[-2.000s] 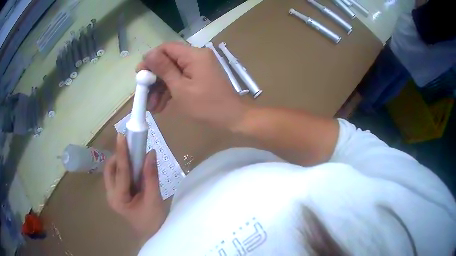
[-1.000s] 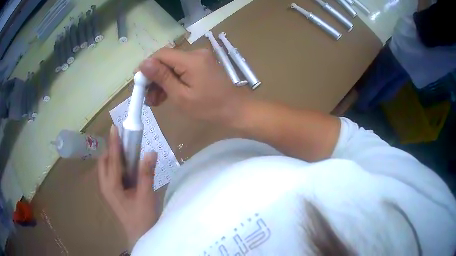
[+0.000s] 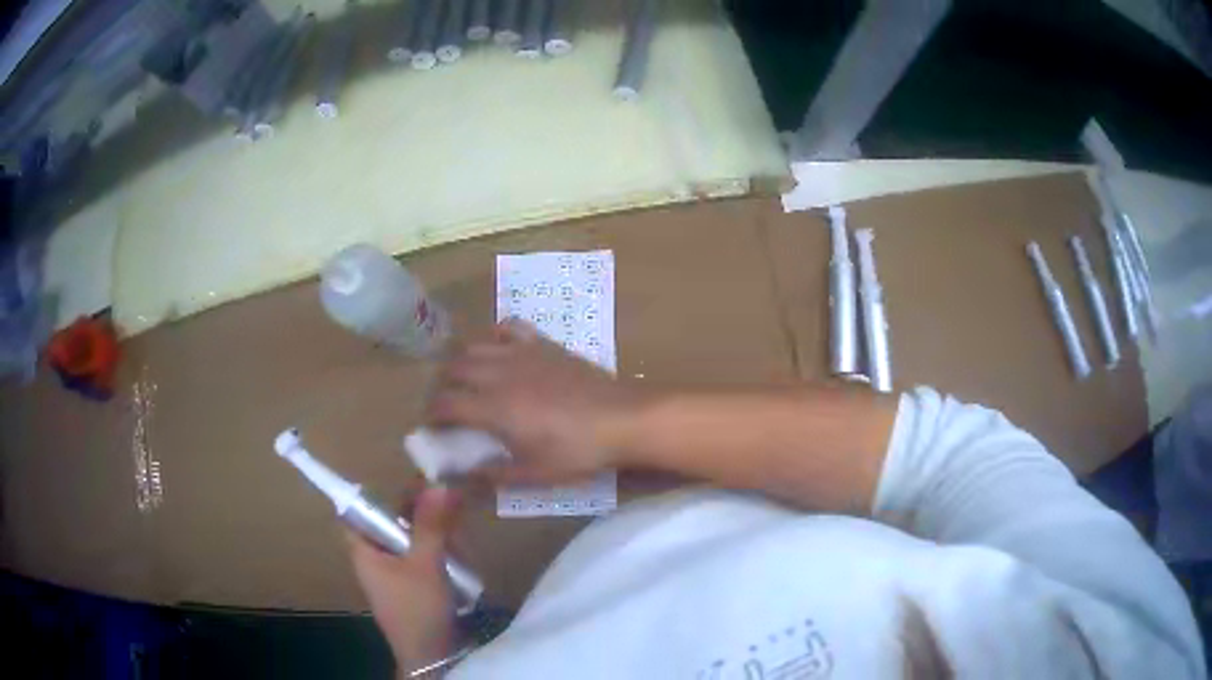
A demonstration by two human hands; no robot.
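Note:
A silver-and-white handheld device lies tilted in my left hand, with its white neck and small head pointing up and left. My left fingers are closed around its silver body. My right hand is over the bench, just above and right of my left hand, with a small white crumpled cloth at its fingers. The label sheet lies on the cardboard, partly covered by my right hand and forearm. A translucent bottle with red print is beside my right fingers.
Two finished-looking devices lie on the brown cardboard to the right, with several more farther right. Grey cylinders stand in rows on the cream mat. An orange object is at the far left.
The view has turned, so the bench runs across it. My right hand has left the device head and now has the white cloth. The device in my left hand is tilted farther left.

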